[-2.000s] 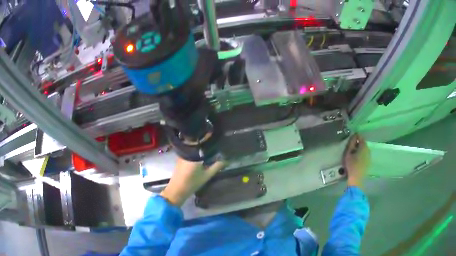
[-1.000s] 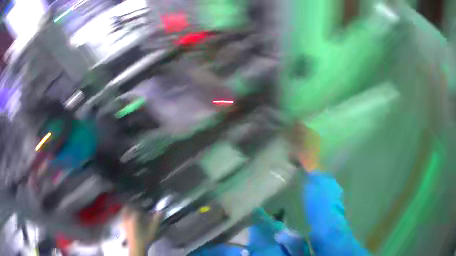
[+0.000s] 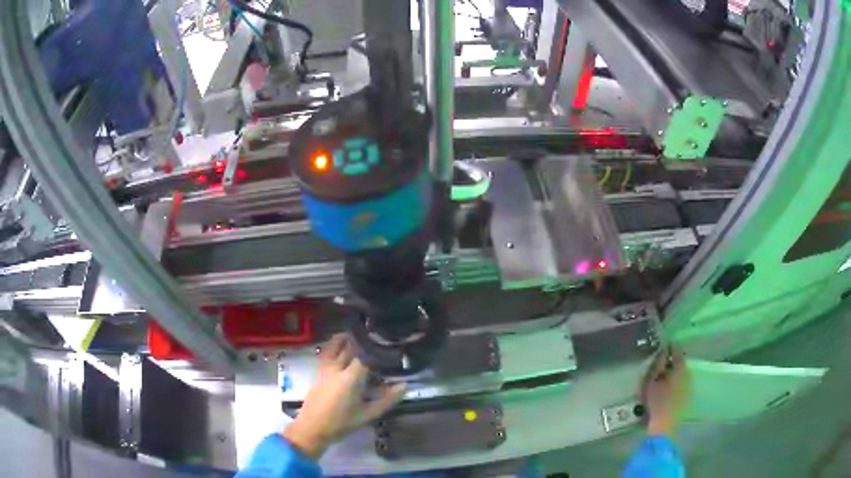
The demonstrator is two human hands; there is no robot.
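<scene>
The inspection head [image 3: 369, 201], a black cylinder with a blue band and an orange light, stands over the bench. Its black lens ring [image 3: 399, 341] is just above the silver fixture [image 3: 471, 362], which has a pale plate [image 3: 537, 353] on its right. My left hand [image 3: 336, 394] is bare and lies at the fixture's left end beside the lens ring, fingertips partly hidden by the ring; I cannot tell if it holds a part. My right hand [image 3: 665, 392] is at the bench's right edge, beside the button panel [image 3: 622, 416], fingers bent around something small and dark that I cannot make out.
A dark cover plate [image 3: 439, 431] with a yellow dot lies in front of the fixture. Red bins [image 3: 269, 324] are behind at left, black holders [image 3: 168, 401] at far left. Conveyor rails run behind. A pale green-lit flap [image 3: 751, 387] is beyond my right hand; frame posts stand on both sides.
The view swung right with blur one second ago and is back on the inspection head, tilted further up than two seconds ago. Both hands are near the same places on the bench as two seconds ago.
</scene>
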